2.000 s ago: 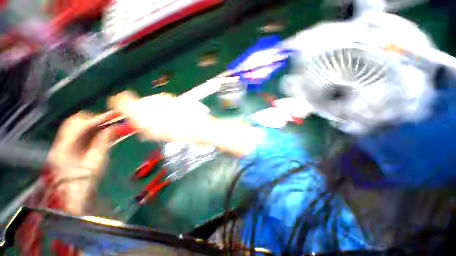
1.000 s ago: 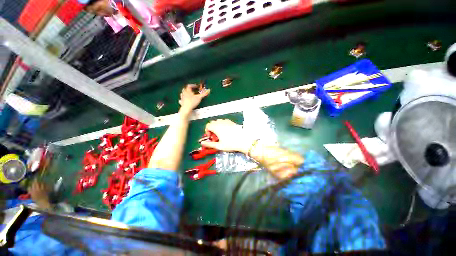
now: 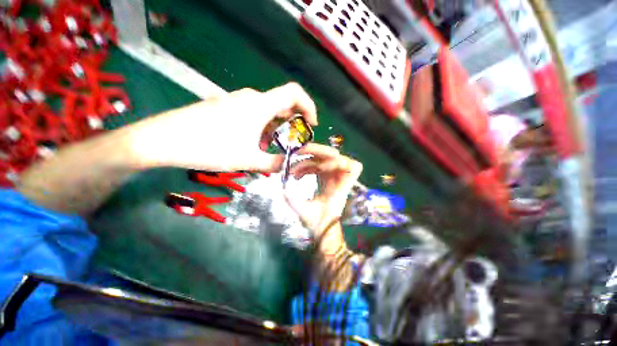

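Observation:
My left hand is shut on a small dark rounded-square watch case with gold and white parts showing inside. It holds the case up at the centre of the view, fingers around its edge. My right hand is just below and to the right, its fingertips at a thin pale strip or tool that reaches the case's lower edge; which of the two it is I cannot tell. Two red spring clamps lie below my left forearm, beside a crinkled clear plastic bag.
Many red clamps are heaped at upper left. Small units sit on the green belt. Beyond are a perforated tray and stacked red trays. A blue tray and a blurred white fan are at right.
My left hand has left the belt and now holds the case near my right hand. My right hand no longer holds the red clamp. The view has turned and come closer.

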